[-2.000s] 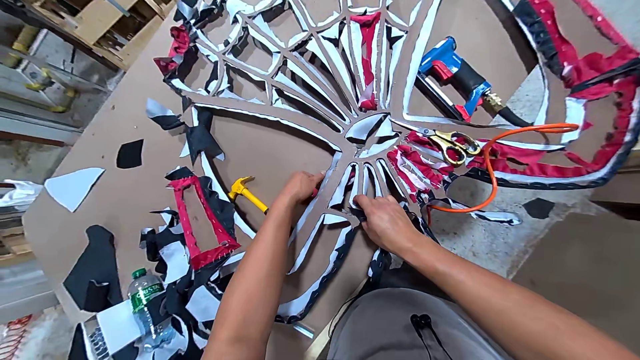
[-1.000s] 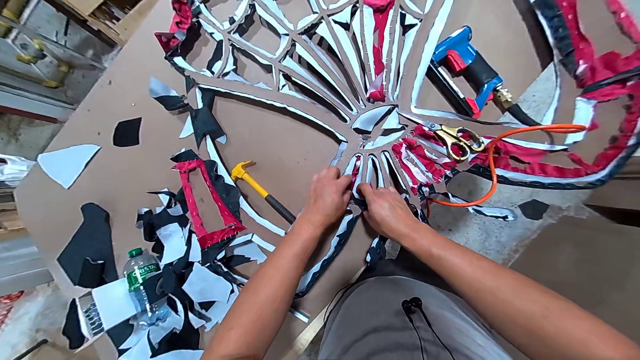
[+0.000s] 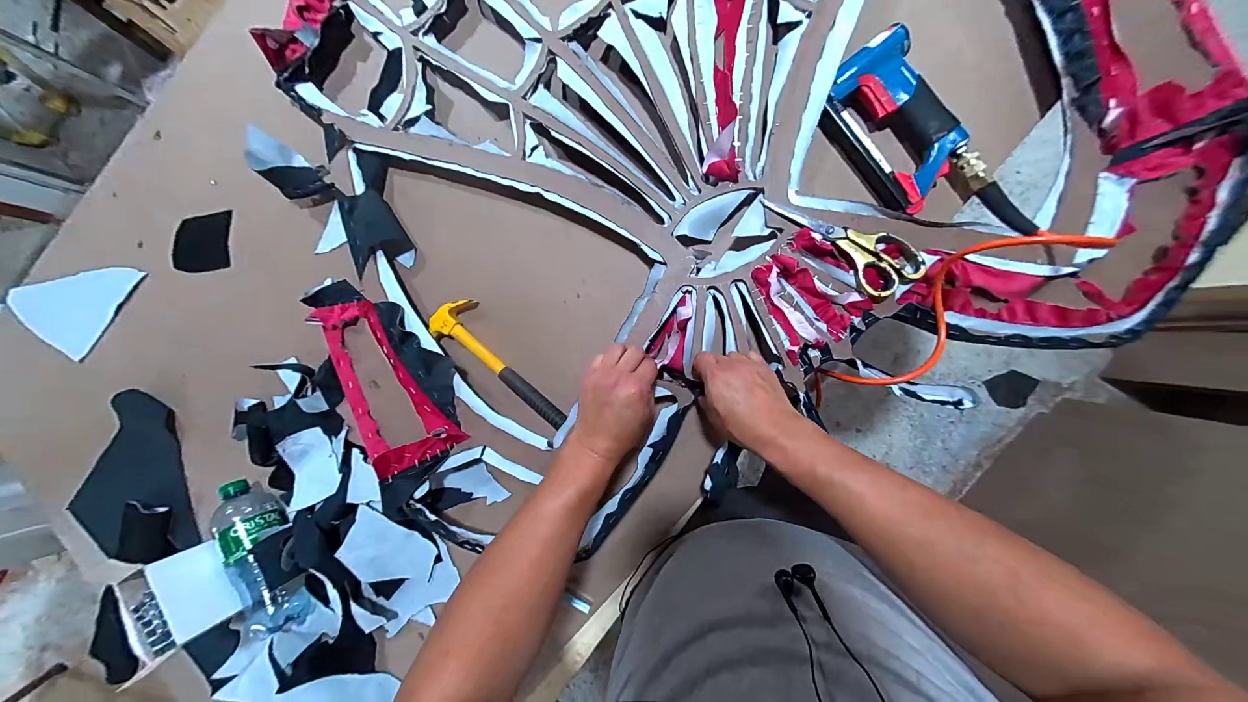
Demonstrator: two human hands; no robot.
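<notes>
A flat cut-out frame (image 3: 517, 171), edged in white and black material with red fabric in parts, lies across the work surface. My left hand (image 3: 619, 395) has its fingers curled at the left edge of a small slot holding red fabric (image 3: 673, 336). Close beside it, my right hand (image 3: 743, 390) pinches at the lower end of the same narrow slots. What exactly the fingertips grip is hidden. A yellow claw hammer (image 3: 492, 361) with a dark grip lies left of my hands. Gold-handled scissors (image 3: 873, 263) rest on the frame to the upper right.
A blue and black air stapler (image 3: 897, 117) lies at the upper right, with an orange hose (image 3: 941, 322) curving below. Fabric scraps (image 3: 380, 546), a plastic bottle (image 3: 249, 546) and a box of staples (image 3: 146, 619) crowd the lower left. A red-trimmed piece (image 3: 361, 390) lies above them.
My left hand has moved right, from the frame's left strip to beside my right hand. Red fabric now shows in the slot at my fingers. The view has shifted slightly.
</notes>
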